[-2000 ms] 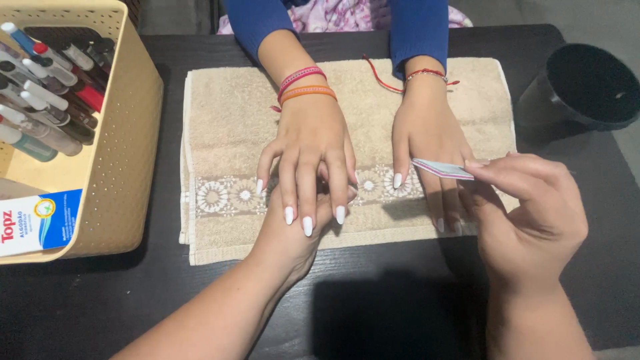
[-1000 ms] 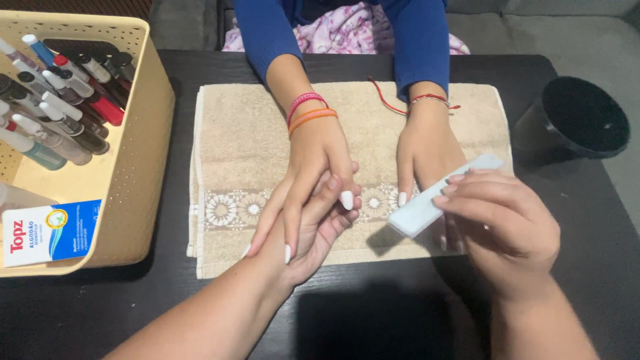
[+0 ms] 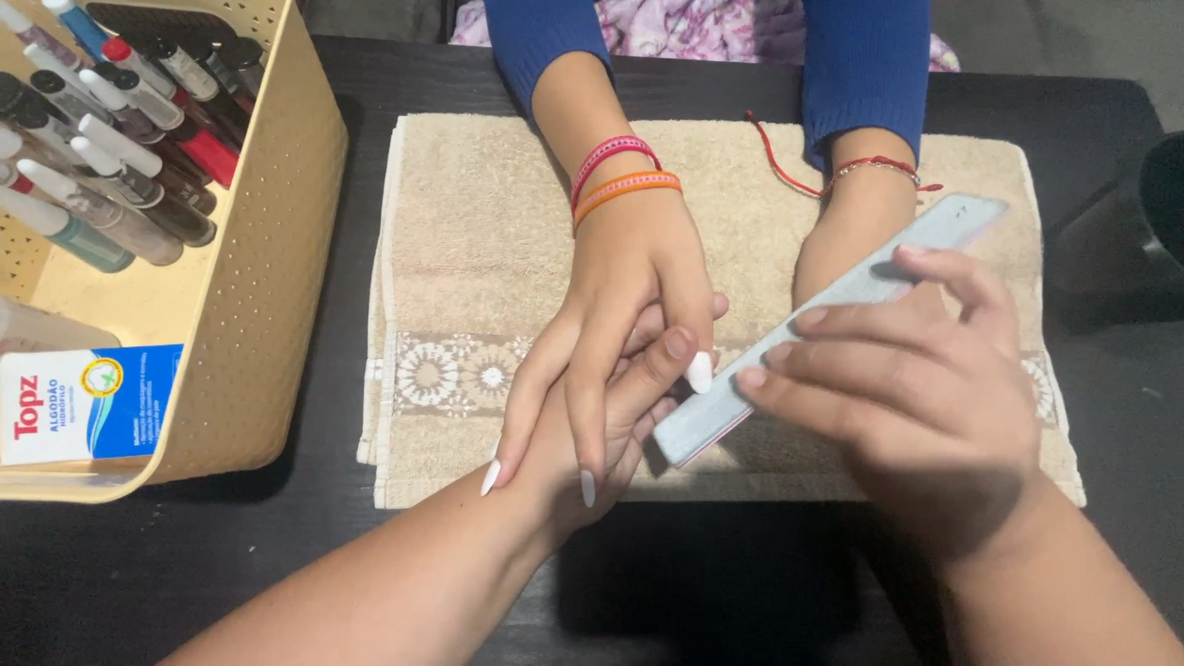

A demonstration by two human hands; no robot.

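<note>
My left hand holds the fingers of another person's hand, which wears pink and orange bracelets and has white-painted nails. My right hand grips a pale grey nail file held slantwise, its lower end close to the white nail near my left thumb. Behind the file, the person's other hand, with a red string bracelet, rests on a beige towel; its fingers are hidden by the file and my right hand.
A cream plastic basket at the left holds several nail polish bottles and a cotton box. A dark cup stands at the right on the dark table.
The nail file, seen edge-on two seconds ago, now shows its flat face and has come nearer my left hand. The person's held hand has shifted from flat above my hand to fingers draped over my wrist.
</note>
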